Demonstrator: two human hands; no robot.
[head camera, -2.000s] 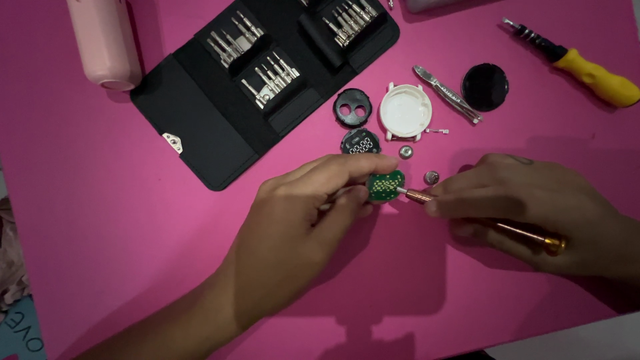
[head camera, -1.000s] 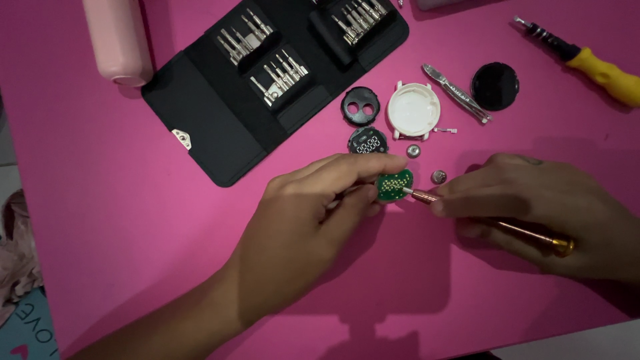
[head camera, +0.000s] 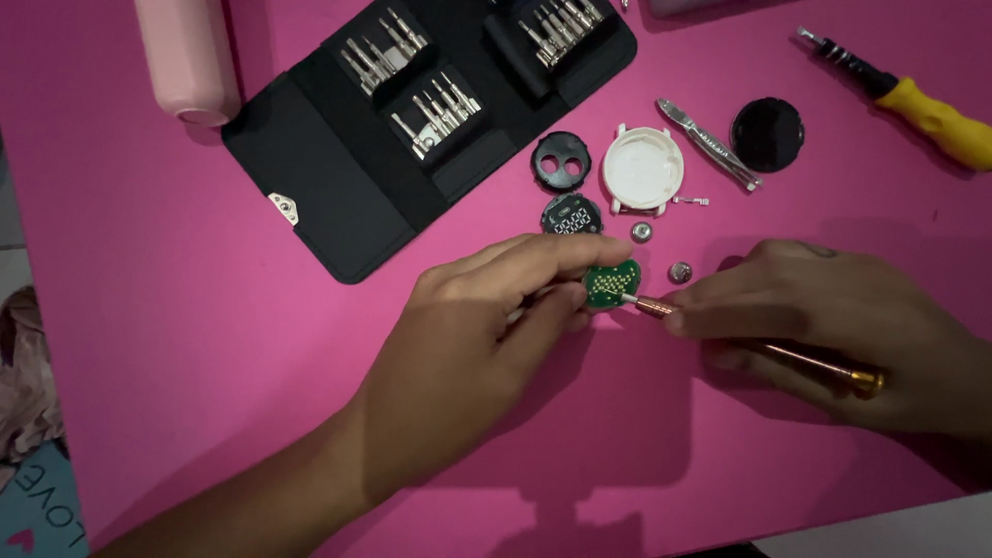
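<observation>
My left hand (head camera: 480, 325) pinches a small green circuit board (head camera: 614, 284) between thumb and fingers. In my right hand (head camera: 821, 325) is a copper-coloured precision screwdriver (head camera: 806, 356), its tip touching the lower right part of the board. Just above the board lie a black digital display module (head camera: 572, 215), partly behind my left fingers, and a black round frame with two holes (head camera: 561, 161). A white watch case (head camera: 642, 169), a small metal contact strip (head camera: 692, 201) and two button cells (head camera: 641, 232) (head camera: 680, 272) lie close by.
An open black bit case (head camera: 333, 178) lies at the upper left beside a pink cylindrical object (head camera: 190, 62). Metal tweezers (head camera: 711, 146), a black round disc (head camera: 767, 134) and a yellow-handled screwdriver (head camera: 922, 116) lie at the upper right of the pink tabletop (head camera: 232, 372).
The view has shifted slightly. Both hands keep their holds, with the screwdriver tip at the board throughout; nothing else has plainly changed.
</observation>
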